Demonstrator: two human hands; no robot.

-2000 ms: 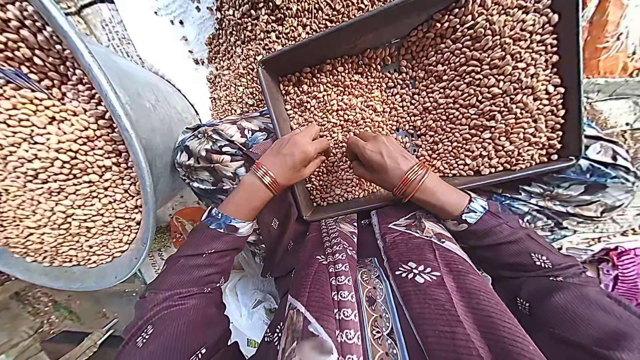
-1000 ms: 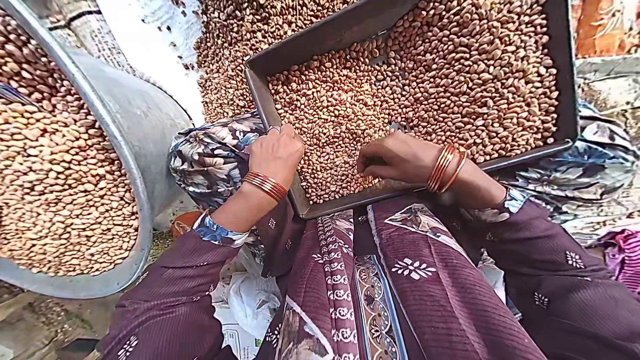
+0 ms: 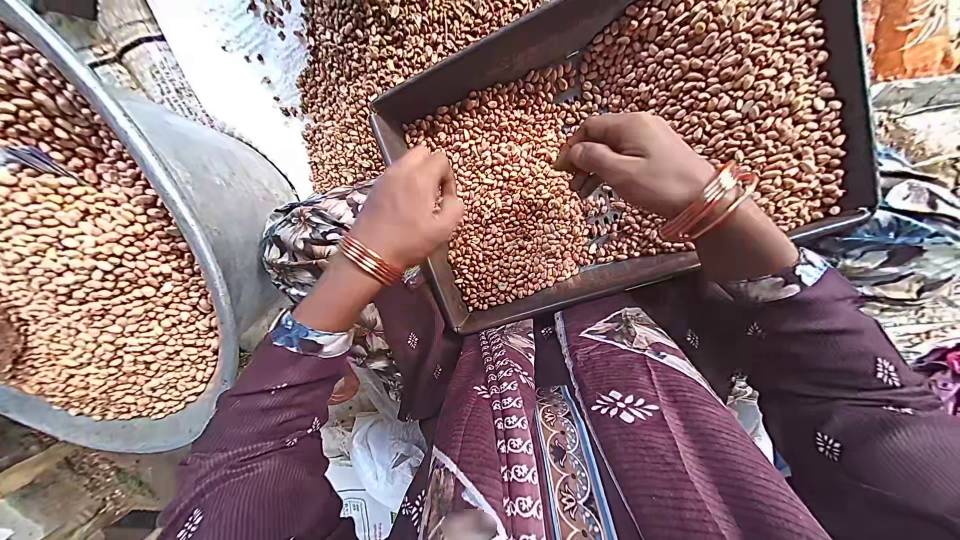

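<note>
A dark metal tray point(image 3: 570, 294) rests across the lap, holding shelled nuts, probably peanuts. Smaller, paler nuts point(image 3: 517, 225) lie in its left part and larger reddish ones point(image 3: 720, 90) in its right part, with bits of the tray floor showing between them. My left hand point(image 3: 414, 204) is curled over the tray's left edge; whether anything is inside its fingers is hidden. Over the middle of the tray is my right hand point(image 3: 634, 157), fingers bent and tips drawn together above the nuts; what they may hold cannot be seen. Both wrists wear orange bangles.
A large metal basin point(image 3: 202, 187) full of nuts stands tilted at the left. Beyond the tray, more nuts point(image 3: 360, 67) are heaped beside a white sheet point(image 3: 225, 52). White plastic bags point(image 3: 386, 450) lie low, left of the lap. An orange item point(image 3: 911, 37) is at the upper right.
Two seconds ago both hands were close together over the tray's near left part. My left hand has moved left to the edge. My right hand has moved away from the near rim, further over the tray.
</note>
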